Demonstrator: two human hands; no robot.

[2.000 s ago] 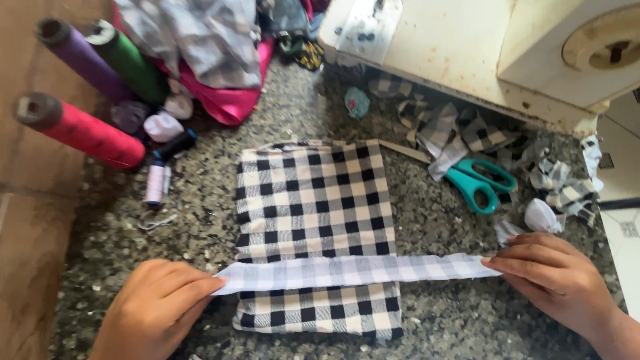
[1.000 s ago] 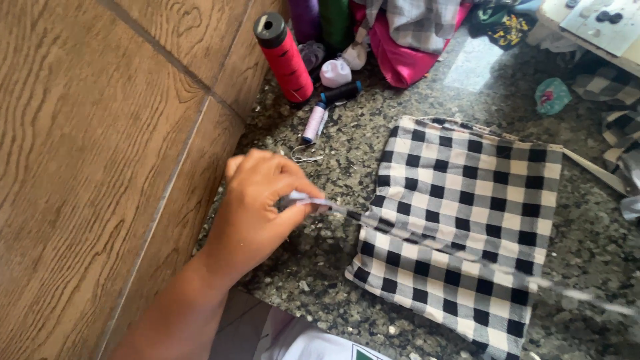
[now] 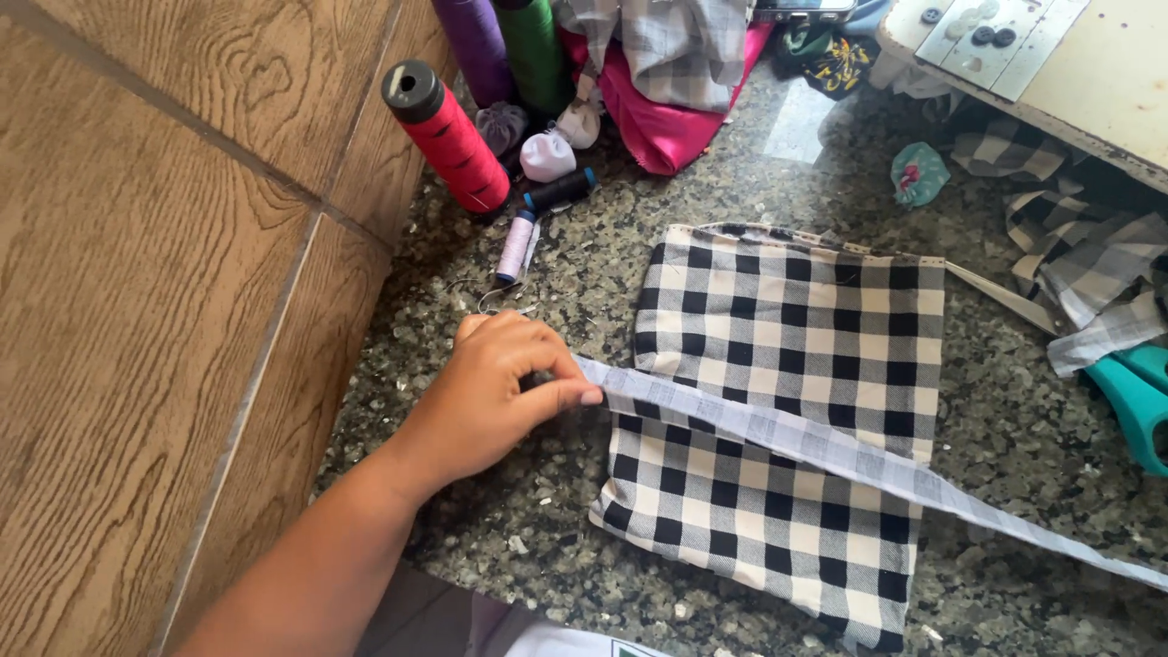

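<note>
My left hand (image 3: 511,401) pinches the left end of a long, narrow checked fabric strip (image 3: 785,433) between thumb and fingers. The strip slants down to the right and runs out of the frame; a darker checked side shows along its lower edge near my fingers. Beneath it, a black-and-cream checked fabric piece (image 3: 785,319) lies flat on the granite surface, with a stitched upper edge. My right hand is outside the view. Teal-handled scissors (image 3: 1127,401) lie at the right edge, with a blade pointing toward the checked piece's upper right corner.
Red (image 3: 452,141), purple (image 3: 470,46) and green (image 3: 537,55) thread cones stand at the back left, near small thread spools (image 3: 516,246). Pink fabric (image 3: 648,119) lies behind. Fabric scraps (image 3: 1095,246) and a sewing machine's base (image 3: 1031,100) occupy the right. A wood-look tiled wall (image 3: 155,274) borders the left.
The view has swung left, and my right hand, seen two seconds ago at the strip's right end, has left it. The strip, edge-on a second ago, now shows its pale face.
</note>
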